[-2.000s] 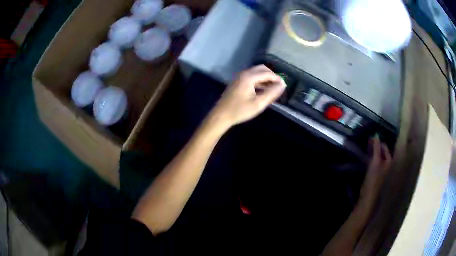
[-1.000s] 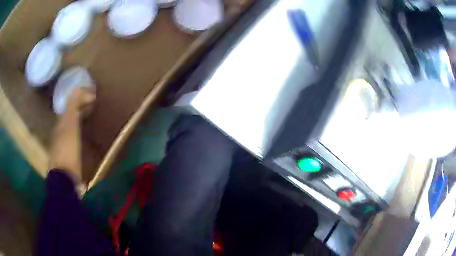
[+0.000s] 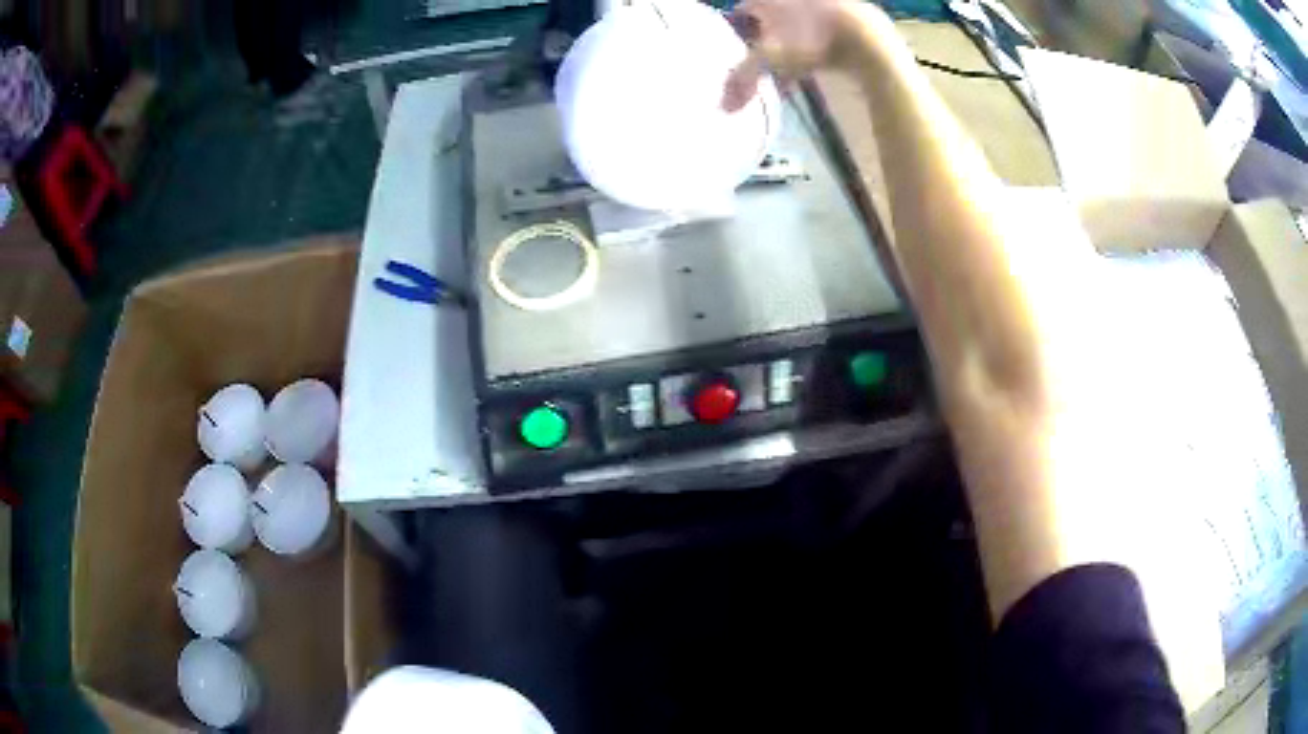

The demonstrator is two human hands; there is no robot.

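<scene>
A white rounded plastic housing (image 3: 653, 115) sits over the fixture at the back of the press bed. My right hand (image 3: 782, 50) reaches across the right side of the press and grips the housing's upper right edge; part of the hand is cut off by the top edge of the picture. A second white housing (image 3: 445, 706) shows at the bottom edge, in front of the dark clothing. My left hand is not in view, so what supports this second housing cannot be seen.
The press bed (image 3: 689, 294) carries a tape ring (image 3: 544, 267). Its front panel has green buttons and a red stop (image 3: 713, 400). Blue nippers (image 3: 413, 283) lie left. The left carton (image 3: 122, 473) holds several housings; the right carton (image 3: 1269, 273) holds clear plastic.
The view has swung from the left carton back to the press. My left hand, earlier on a housing in that carton, is out of view. My right hand now shows on the fixture's housing.
</scene>
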